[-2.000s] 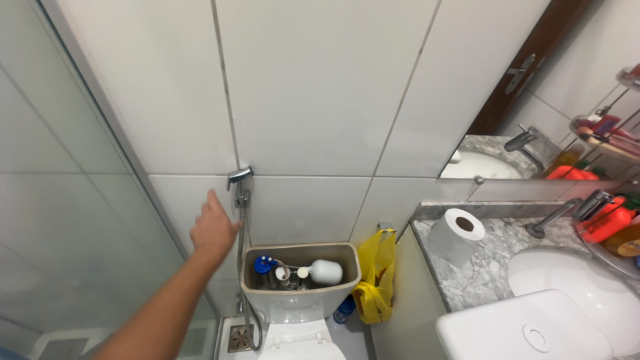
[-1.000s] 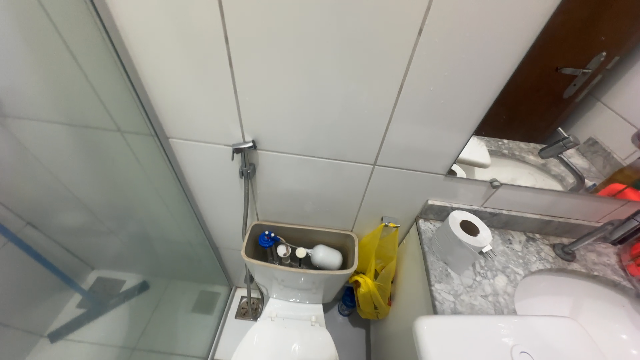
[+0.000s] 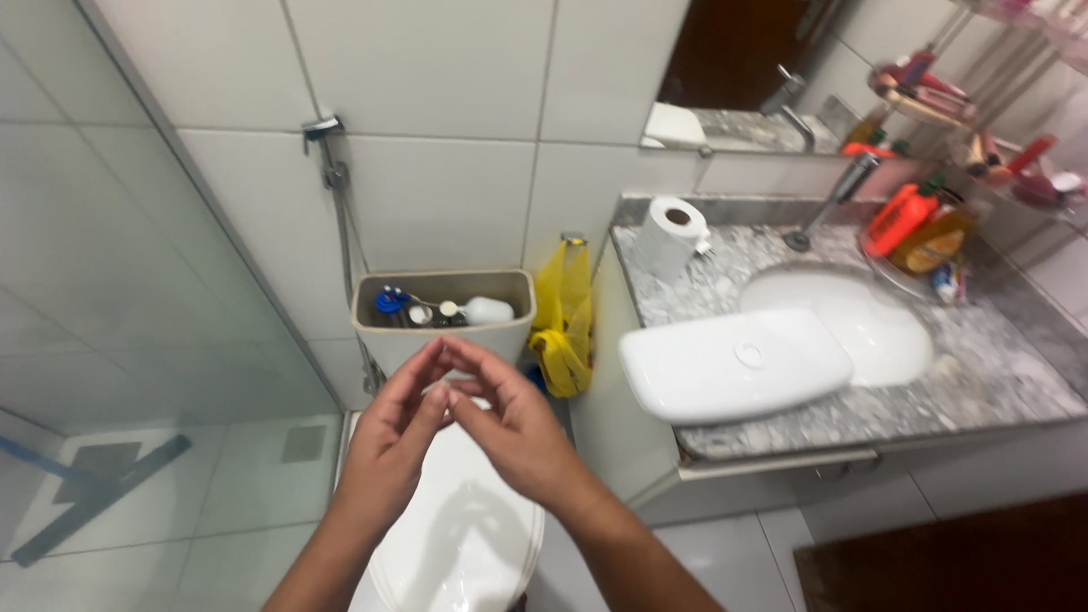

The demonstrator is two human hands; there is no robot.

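Note:
My left hand (image 3: 399, 416) and my right hand (image 3: 501, 408) meet at the fingertips above the closed white toilet lid (image 3: 459, 527). Their fingers are curved, with a gap between the palms, and I see nothing held in either. Just beyond them stands the uncovered toilet cistern (image 3: 361, 316), its inner parts showing: a blue-capped fill valve (image 3: 392, 300), a white round cap and a white float (image 3: 489, 311). The white cistern lid (image 3: 731, 361) lies on the marble counter, partly over the sink basin (image 3: 884, 331).
A bidet sprayer (image 3: 323, 129) hangs on the tiled wall left of the cistern. To its right hangs a yellow plastic bag (image 3: 563, 297). The counter (image 3: 977, 374) bears a toilet paper roll (image 3: 667, 238), a faucet (image 3: 833, 200) and bottles. A glass shower panel (image 3: 170, 255) borders the left.
Both hands have come into view, fingertips together; one second ago neither showed. Two seconds ago an outstretched hand was near the bidet sprayer. The view has shifted.

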